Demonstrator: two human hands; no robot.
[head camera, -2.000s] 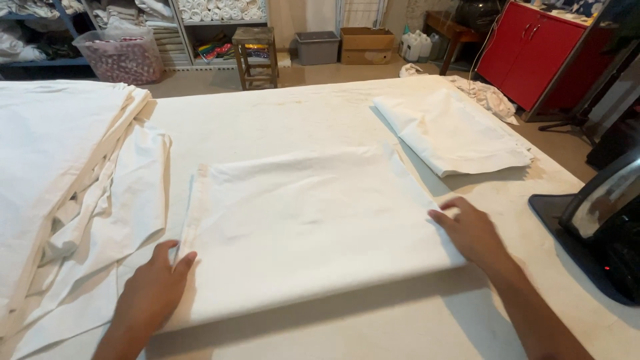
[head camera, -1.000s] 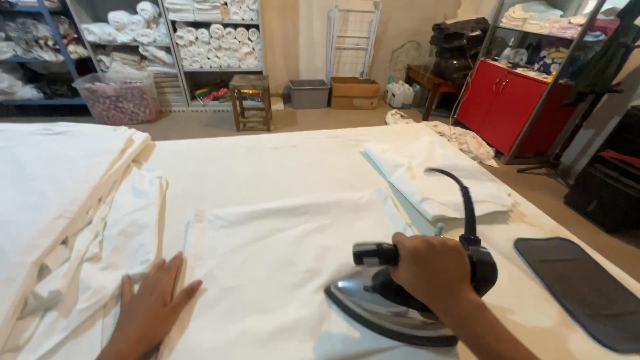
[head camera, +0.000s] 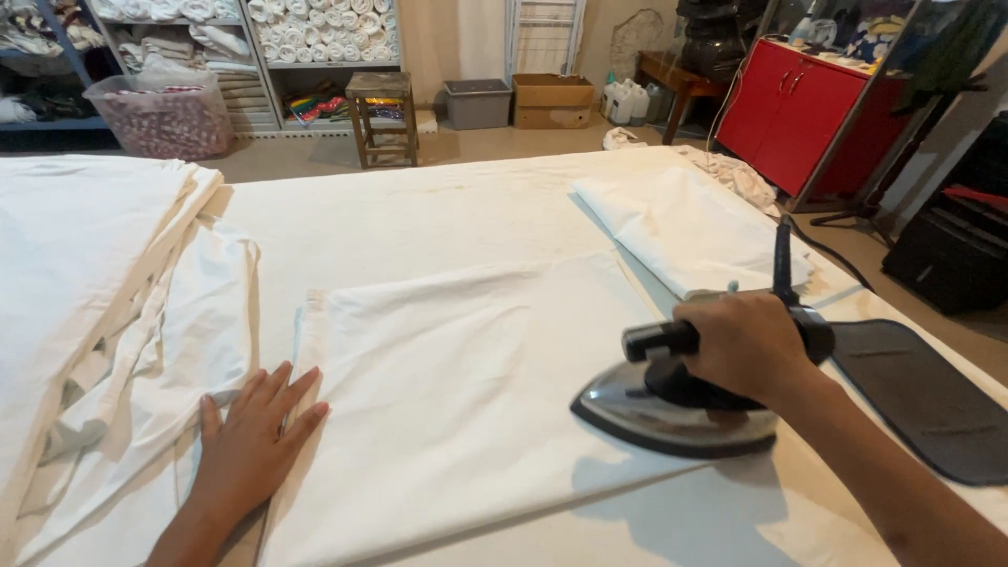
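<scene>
A folded white cloth (head camera: 441, 394) lies across the middle of the table (head camera: 409, 205), with light creases on top. My right hand (head camera: 740, 346) grips the black handle of an electric iron (head camera: 677, 417), which is over the right part of this cloth, its tip toward the left; whether the soleplate touches is unclear. My left hand (head camera: 256, 437) lies with fingers spread at the cloth's left edge, holding nothing. A dark iron rest pad (head camera: 921, 394) lies right of the iron. Beyond the iron is another folded white cloth (head camera: 685, 228).
A large pile of white cloth (head camera: 79, 236) covers the table's left side. The iron's cord (head camera: 827, 252) runs off the right edge. Past the table stand a wooden stool (head camera: 382, 118), a grey bin (head camera: 477, 104), a cardboard box (head camera: 553, 101) and a red cabinet (head camera: 791, 118).
My right hand let go of the cloth's right edge after the first frame and has since taken hold of the iron, lifting it off the pad. My left hand remains by the cloth's left edge.
</scene>
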